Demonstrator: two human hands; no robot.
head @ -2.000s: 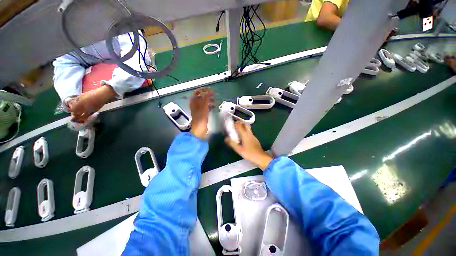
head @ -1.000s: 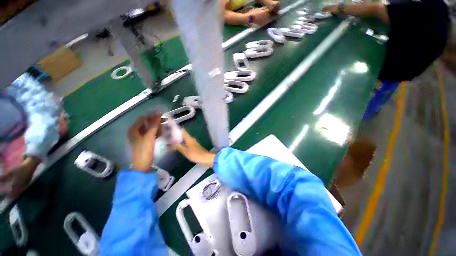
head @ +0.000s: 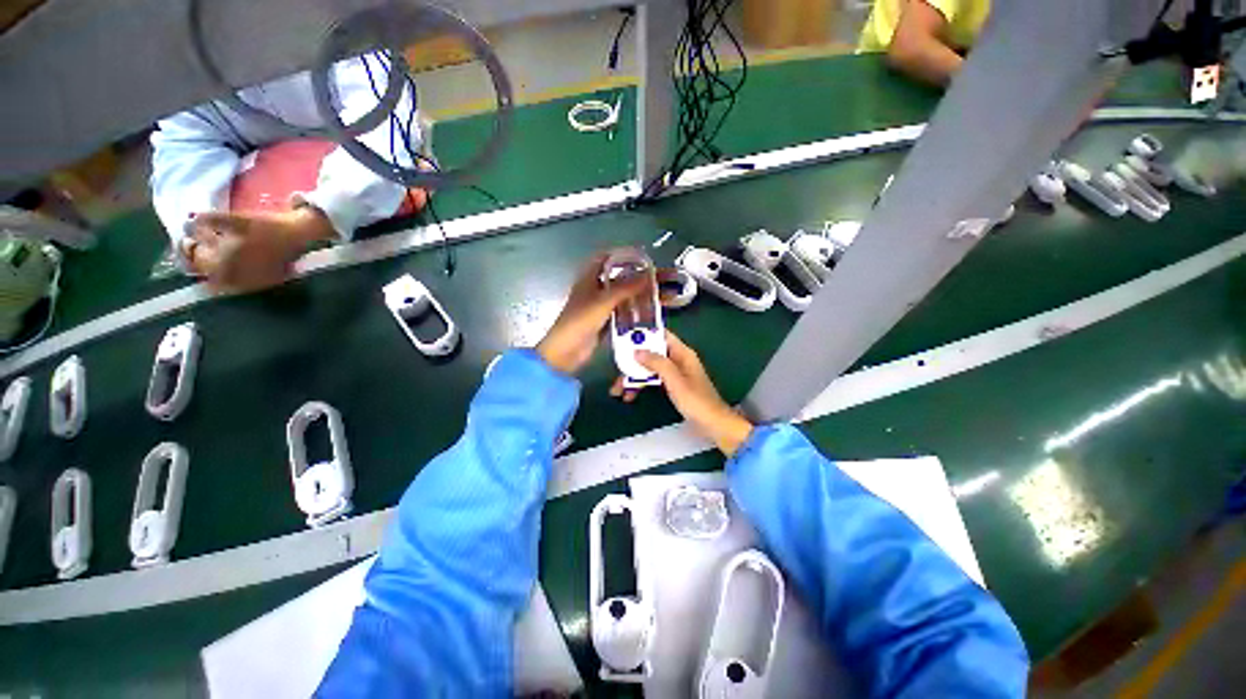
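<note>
I hold a white oval housing (head: 638, 358) upright above the belt, its solid end with a dark round hole pointing down. My right hand (head: 672, 380) grips this lower end. My left hand (head: 592, 317) is at its upper left, fingers at the slot end, where a transparent cover (head: 629, 268) shows. Whether the cover is seated on the housing I cannot tell. Two more housings lie on the white board (head: 670, 574) in front of me, one at the left (head: 619, 587) and one at the right (head: 742, 628). A clear shiny cluster (head: 696, 511) lies at the board's top.
The green belt (head: 547, 410) carries scattered housings left and right. A thick grey post (head: 888, 205) slants down just right of my hands. Cable coils (head: 499, 103) hang overhead at the left. Black wires (head: 700, 82) hang behind. A coworker's hands (head: 246, 250) are across the belt.
The view swung right and came back. My hands, blurred and apart earlier, are now together on one housing with the clear cover at its top. Housings on the belt have shifted left.
</note>
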